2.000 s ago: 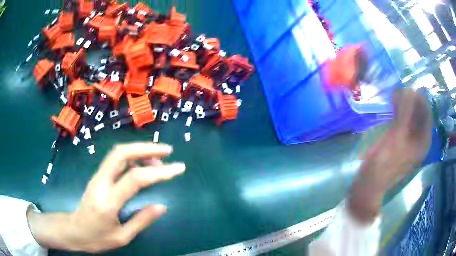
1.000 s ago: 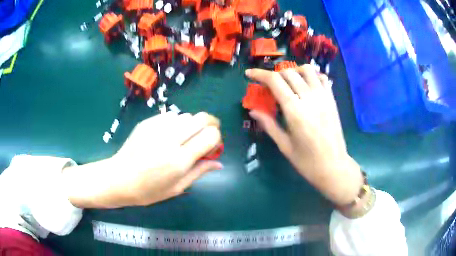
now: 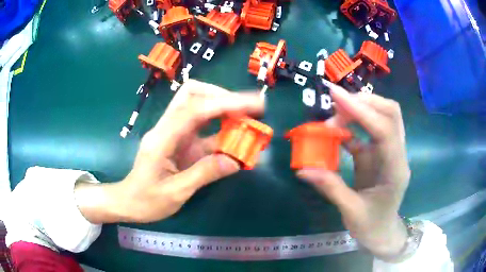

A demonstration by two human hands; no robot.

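Observation:
My left hand holds an orange connector between thumb and fingers, tilted, its ribbed side showing. My right hand holds a second orange connector beside it, flange toward the far side, with silver tabs beyond it. The two connectors are close together but apart, above the green mat. Both hands are slightly blurred. The front openings of the held connectors are hidden.
Several loose orange connectors with black leads and white plugs lie across the far side. A blue bin stands at the far right. A steel ruler lies along the near edge. Blue material shows at the far left.
My right hand has come back from the bin, where it held a blurred orange connector, and has now lifted another one from the mat. My left hand, open at first, now holds a connector.

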